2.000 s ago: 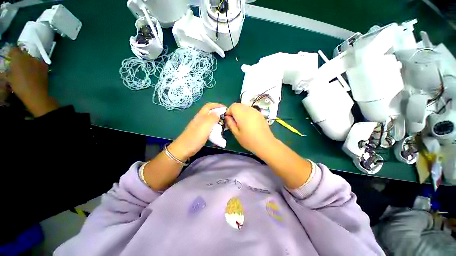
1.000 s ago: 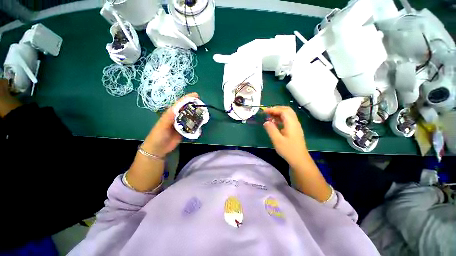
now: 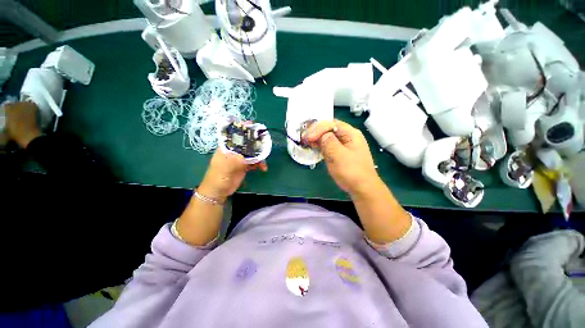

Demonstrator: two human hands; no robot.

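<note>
My left hand (image 3: 226, 172) holds the white camera head cup (image 3: 262, 148) from below, its open side up with a dark circuit board (image 3: 242, 139) inside. A dark wire (image 3: 279, 132) runs from the cup to the white camera housing (image 3: 310, 102), which lies on the green bench. My right hand (image 3: 341, 148) is at the housing's open round end, fingertips pinched together over it. The fingers hide part of the opening and whatever they pinch.
Tangled white cord (image 3: 219, 110) lies beyond my left hand. White camera units (image 3: 253, 38) stand behind it. A large pile of partly assembled cameras (image 3: 449, 90) is at the right. A neighbouring person's hand (image 3: 22, 122) is at the far left.
Since one second ago, my right hand has moved left from beside the housing onto its open end. The cup in my left hand is tilted differently. The yellow tool seen earlier no longer shows clearly.
</note>
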